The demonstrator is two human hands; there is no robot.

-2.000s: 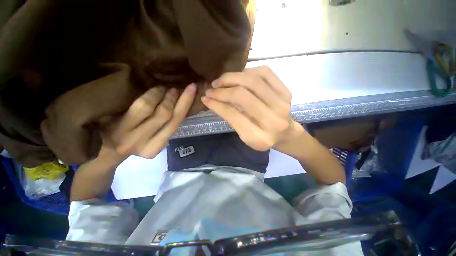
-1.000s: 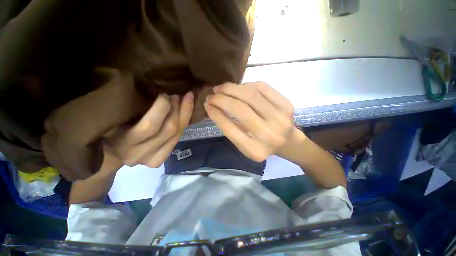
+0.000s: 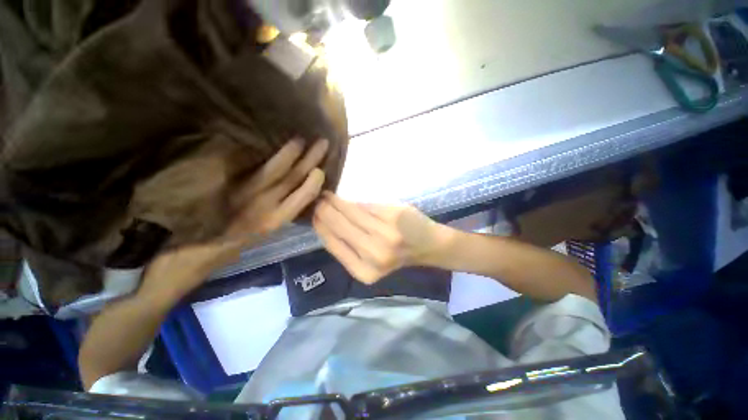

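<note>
The brown garment (image 3: 107, 107) lies bunched over the left of the machine table, its right edge beside the bright lamp. My left hand (image 3: 283, 187) lies on the cloth near that edge, fingers bent over it. My right hand (image 3: 369, 238) pinches the cloth's edge at the table front, fingertips touching my left hand's. A small white tag (image 3: 290, 57) shows on the cloth by the lamp. The sewing machine's metal head (image 3: 316, 12) is at the top, blurred by glare; the needle cannot be made out.
Scissors with green and orange handles (image 3: 689, 78) lie at the right of the white machine bed (image 3: 508, 102). A ruled strip (image 3: 492, 182) runs along the table's front edge. Dark cloth with a white label (image 3: 361, 283) is at my lap. Blue crate parts (image 3: 605, 271) stand below right.
The view has shifted, and the machine head and lamp now show at the top. The white tag has come into view. My left hand lies flatter on the cloth, closer to my right.
</note>
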